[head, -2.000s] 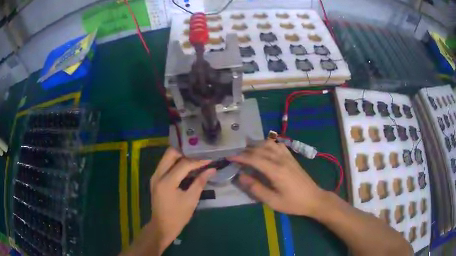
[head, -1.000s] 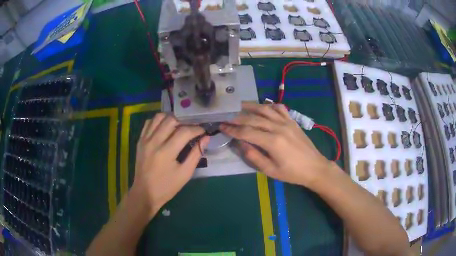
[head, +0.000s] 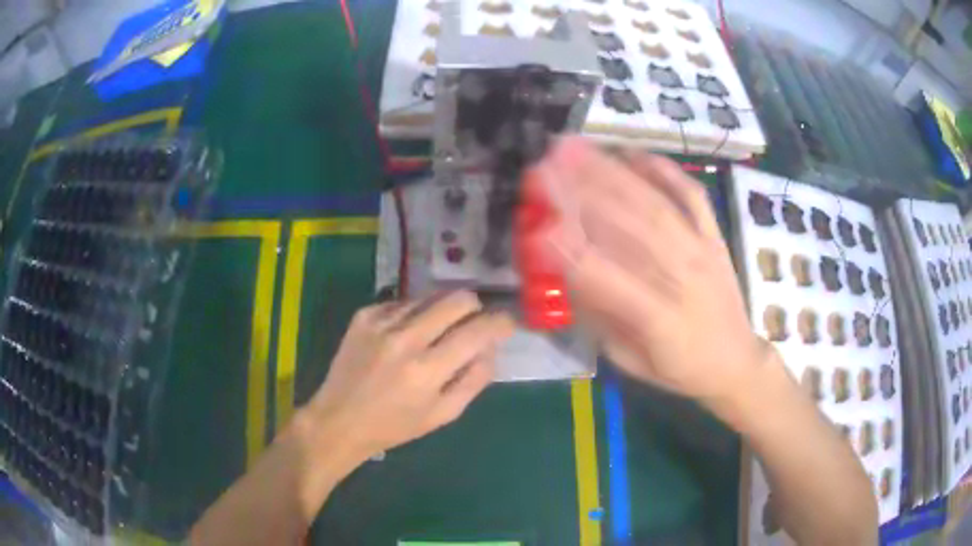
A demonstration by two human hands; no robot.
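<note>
The silver test fixture (head: 517, 59) stands on its grey base plate (head: 544, 360) in front of me. Its red toggle clamp handle (head: 541, 261) is lowered over the front of the fixture. My right hand (head: 650, 267), blurred, is on the right side of the handle, fingers around it. My left hand (head: 416, 357) is at the front left of the base plate, fingertips by the front edge of the fixture block. Whether its fingers hold a part cannot be seen; the recess is hidden behind the hands and handle.
A clear blister tray of dark parts (head: 80, 267) lies at left. White foam trays stand behind the fixture (head: 405, 123) and at right (head: 751, 229), with another (head: 906, 229) beyond. A blue box (head: 144, 64) is back left. Empty clear trays (head: 821, 101) are back right.
The red handle, upright earlier, is now down at the fixture's front. My right hand has moved from the recess to the handle. My left hand stays near the front left; the view has shifted.
</note>
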